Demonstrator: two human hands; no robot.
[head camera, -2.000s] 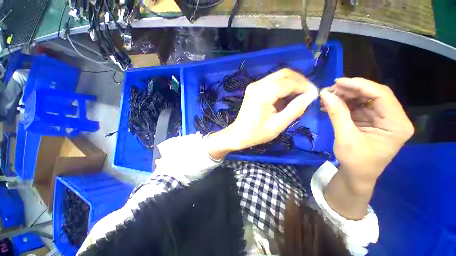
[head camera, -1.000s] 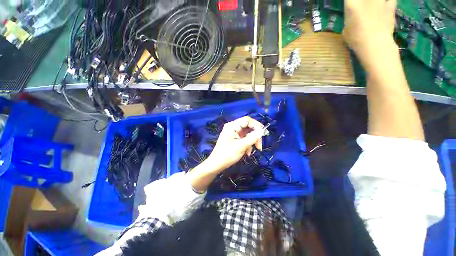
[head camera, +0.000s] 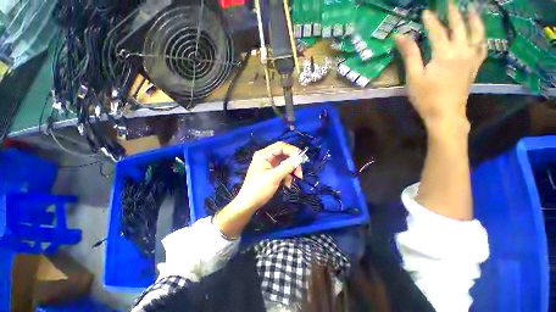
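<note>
My left hand is above the large blue bin, its thumb and fingertips pinched on a cable with a small pale end. The cable's detail is too small to tell. My right hand is over the bench at the right, fingers spread, near green circuit boards with silver connectors. I see nothing held in it; whether its fingertips touch a board is unclear. The soldering iron points down over the bench edge, just above my left fingertips.
The large blue bin holds black cables; a narrower bin joins its left side. A black fan, hanging cables and small silver parts are on the bench. Another blue bin stands at right, a blue stool at left.
The view has tilted up to the bench. My hands were together two seconds ago; my right hand has since moved away to the boards and opened. My left hand keeps its pinch.
</note>
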